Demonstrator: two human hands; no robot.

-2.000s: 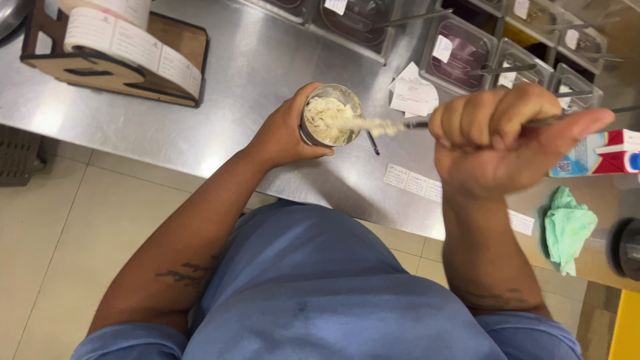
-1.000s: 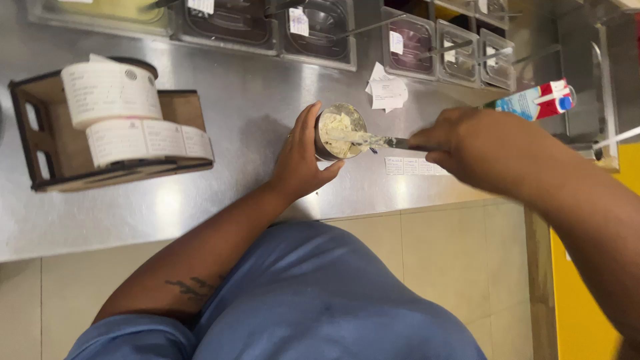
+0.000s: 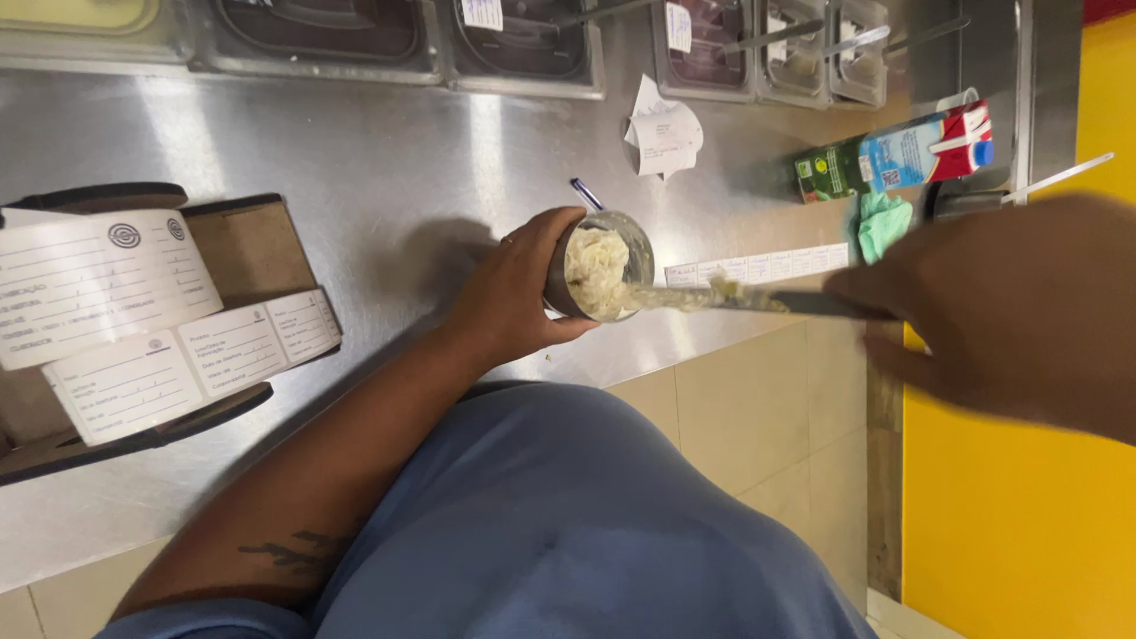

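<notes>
My left hand [image 3: 524,284] is wrapped around a round metal container [image 3: 641,248] held over the steel counter near its front edge. Pale, creamy shredded food [image 3: 596,271] fills much of the container. At the right, my right hand [image 3: 994,311], blurred, grips the handle of a long metal utensil [image 3: 799,303]. Its far end reaches into the container's mouth and is coated with the same pale food. The exact shape of the utensil's tip is hidden by the food.
A wooden dispenser [image 3: 253,253] with label rolls [image 3: 106,284] stands at left. Lidded tubs [image 3: 710,53] line the back. Crumpled paper [image 3: 666,138], a pen [image 3: 586,193], a label strip [image 3: 754,268], a carton [image 3: 905,155] and a green cloth [image 3: 881,225] lie around the container.
The utensil was raised at the container two seconds ago, with my right hand nearer; that hand is now farther right. My left hand still holds the container. The view has shifted.
</notes>
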